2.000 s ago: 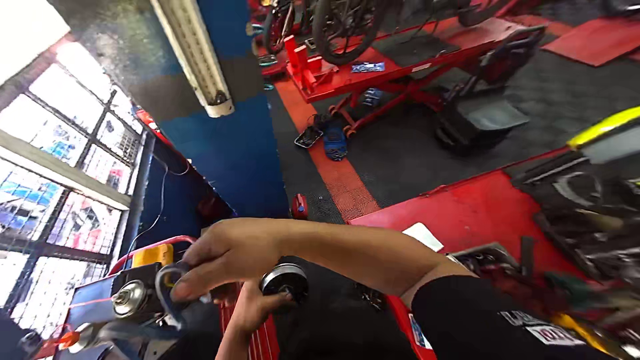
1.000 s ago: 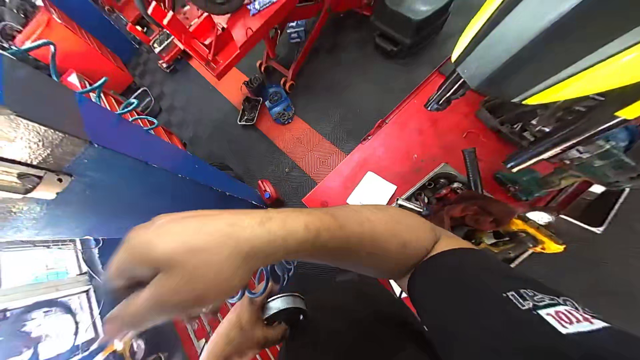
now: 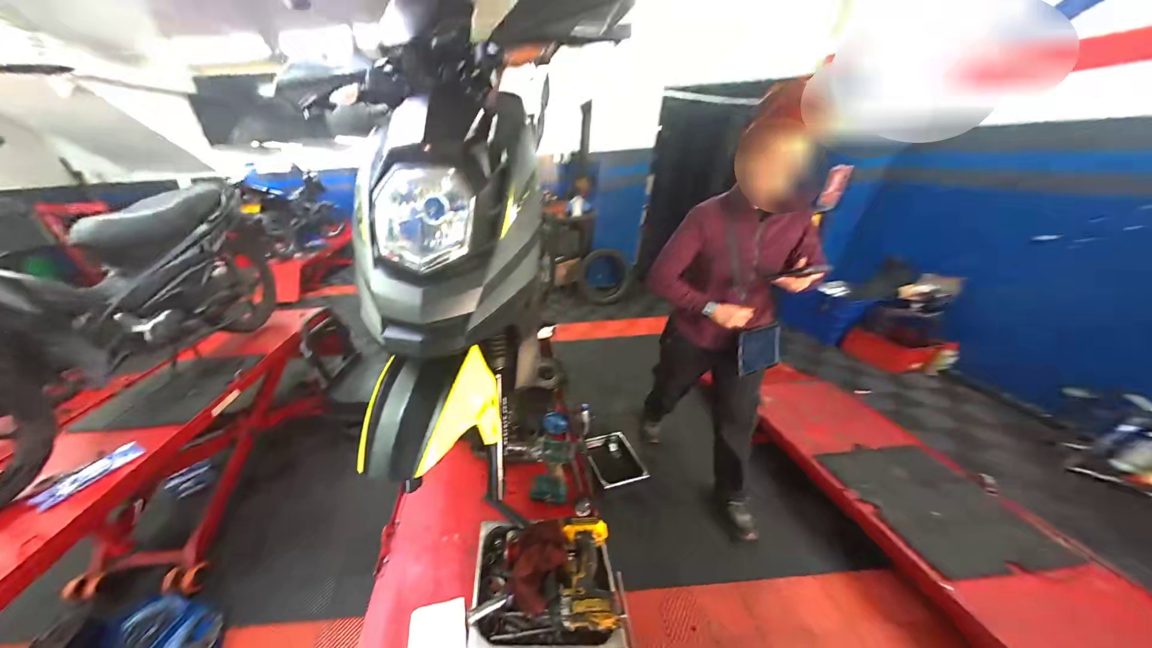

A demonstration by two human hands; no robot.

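Neither my left hand nor my right hand shows in the head view now. A motorcycle with a lit-looking headlight [image 3: 425, 216] and a black and yellow front fender [image 3: 427, 414] stands on a red lift table [image 3: 423, 540] ahead of me, its front wheel not visible. Near me on that table sits a metal tray [image 3: 549, 641] of tools, with a yellow and black power tool [image 3: 589, 576] and a dark red cloth [image 3: 538, 562]. A white sheet [image 3: 438, 625] lies left of the tray.
A person [image 3: 733, 297] in a maroon shirt stands right of the motorcycle, holding a dark flat object. Another red lift [image 3: 846, 423] runs along the right. At the left, a motorcycle [image 3: 153, 252] rests on a red lift [image 3: 243, 360]. A shallow metal tray [image 3: 617, 461] lies beyond the tools.
The view has swung up and right toward the motorcycle and the person. Both hands, visible earlier with a round black and silver object at one of them, have left the frame.
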